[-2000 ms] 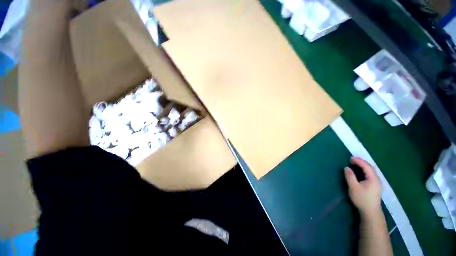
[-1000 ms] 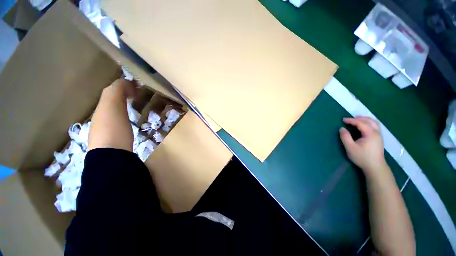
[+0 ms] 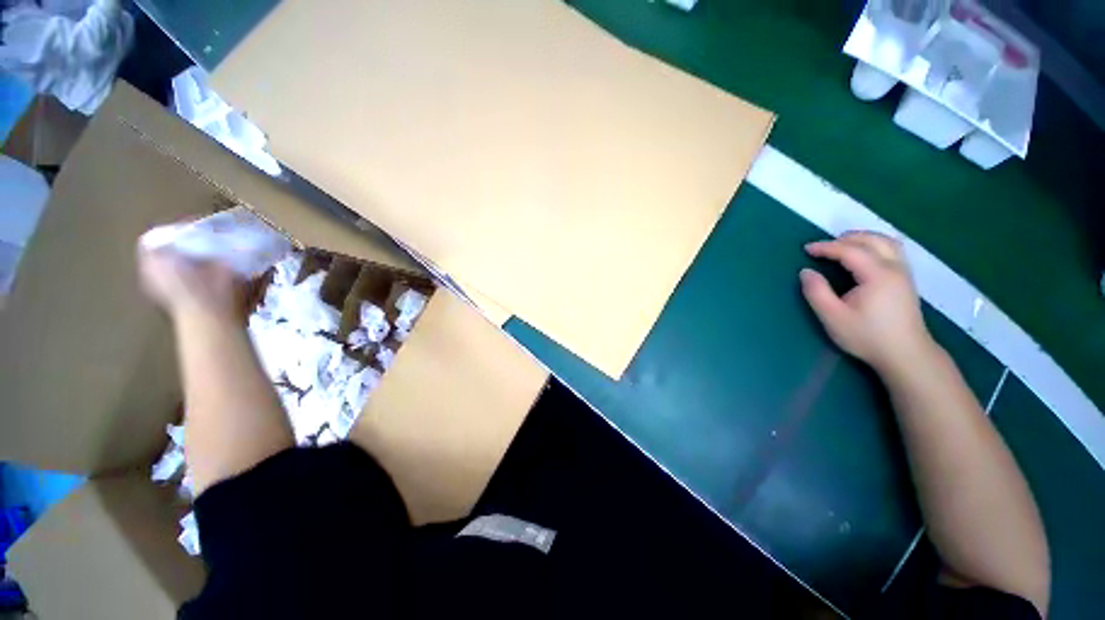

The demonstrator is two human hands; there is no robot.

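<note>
My left hand (image 3: 194,273) is blurred above the far part of the left carton (image 3: 461,412) and holds a white wrapped part (image 3: 248,240). More white wrapped parts (image 3: 309,363) fill the carton, with brown dividers (image 3: 358,285) showing at its right side. My right hand (image 3: 866,297) rests at the bench edge by the pale edge rail, fingers curved and apart, holding nothing that I can see.
A large tan cardboard sheet (image 3: 509,158) lies on the green bench top (image 3: 679,436). The pale edge rail (image 3: 969,317) runs beyond it. A blister tray (image 3: 951,73) is on the green belt (image 3: 727,61). White wrapping (image 3: 73,42) lies at the far left.
My left hand reached down into the carton and has come up and left with a white part. The view has shifted, and the tray sits higher in it. My right hand keeps its pose near the rail.
</note>
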